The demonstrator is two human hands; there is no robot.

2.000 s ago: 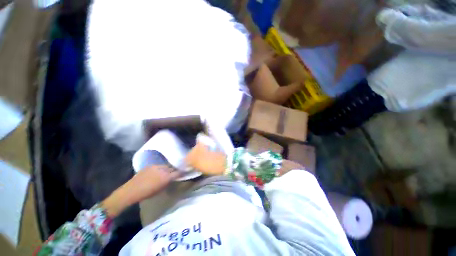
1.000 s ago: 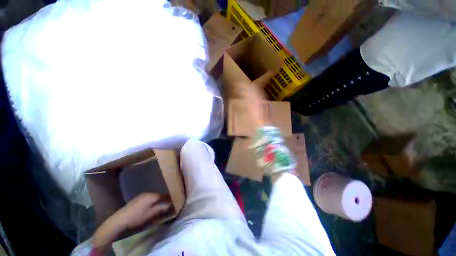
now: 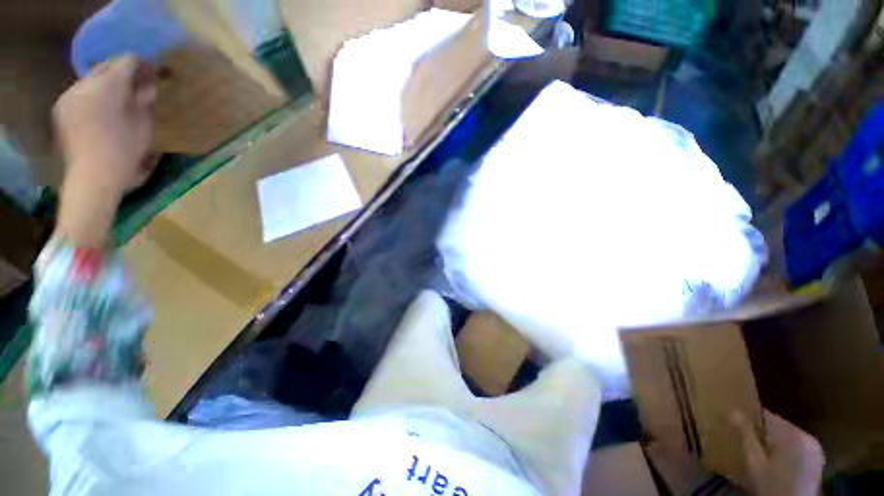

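My left hand [image 3: 107, 126] is raised at the upper left, fingers curled on the edge of a brown carton [image 3: 208, 97]. A bluish-white foam liner [image 3: 131, 31] shows at its fingertips; blur hides the exact grip. My right hand [image 3: 785, 455], at the lower right, grips another open brown carton [image 3: 688, 397] with dark printed lines. The large bag of foam sheets [image 3: 591, 232] glares white in front of my knees.
The cardboard-covered table [image 3: 179, 339] with a green edge runs along the left. A flat white foam pad [image 3: 308, 197] and a white-sided carton [image 3: 368, 92] are on it. Another brown carton [image 3: 489, 351] shows beyond my thighs. A blue bin [image 3: 824, 228] is at right.
The view has swung left. The lined carton has gone from my thighs to the upper left with my left hand. My right hand has taken hold of another carton.
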